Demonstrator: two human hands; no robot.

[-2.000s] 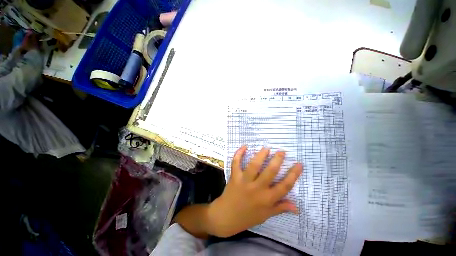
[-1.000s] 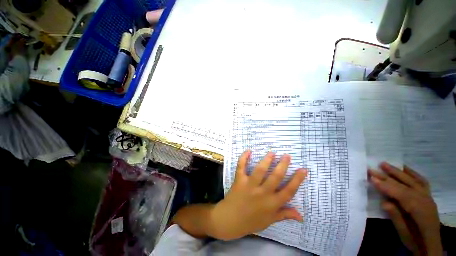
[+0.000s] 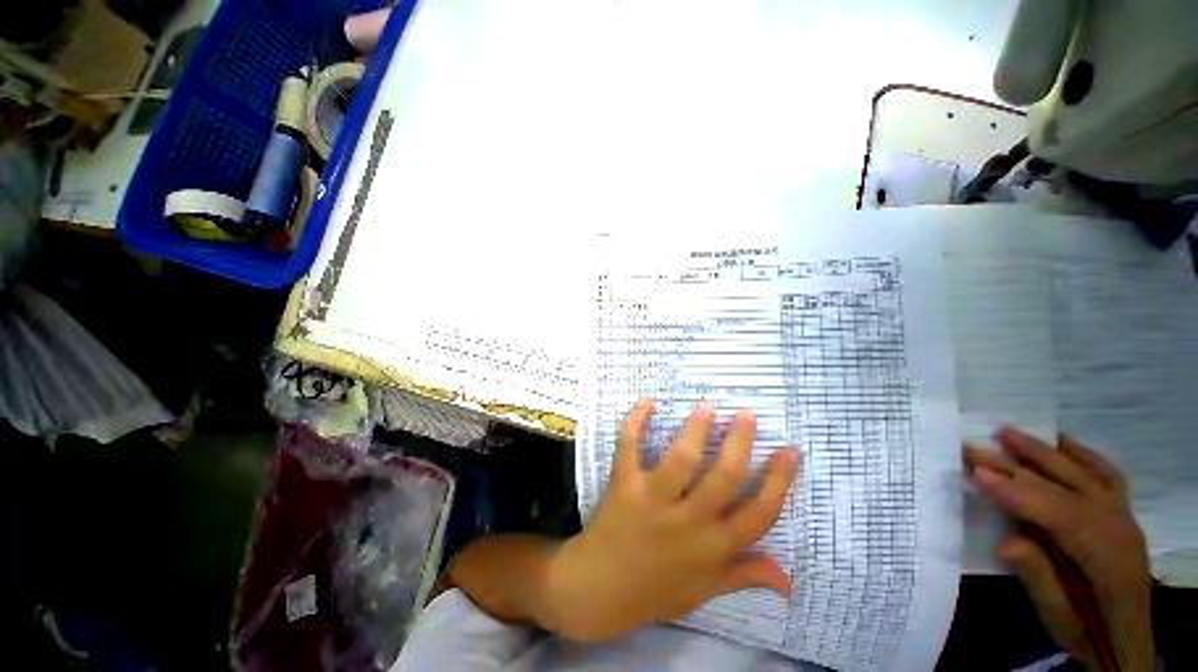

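The printed form (image 3: 841, 381), a white page with a dense ruled grid, lies over the front edge of the table. My left hand (image 3: 677, 525) is bare and flat on its lower left part, fingers spread, holding nothing. A second paper sheet (image 3: 1130, 341) with faint lines lies to the right of the form, partly under its edge. My right hand (image 3: 1071, 525) rests on that sheet's lower part, fingers bent, with a thin dark-red pen or pencil (image 3: 1080, 597) in it. The writing tip is hidden.
A blue plastic basket (image 3: 147, 217) with tape rolls and thread cones sits at the table's left. The sewing machine head (image 3: 1130, 105) stands at upper right, above its bed plate (image 3: 920, 131). A plastic-lined maroon bin (image 3: 269, 558) is below the table. Part of a person's pale clothing (image 3: 66, 355) shows far left.
My right hand has come into view on the second sheet since two seconds ago. My left hand stays flat on the form. The table and basket have shifted left in the picture.
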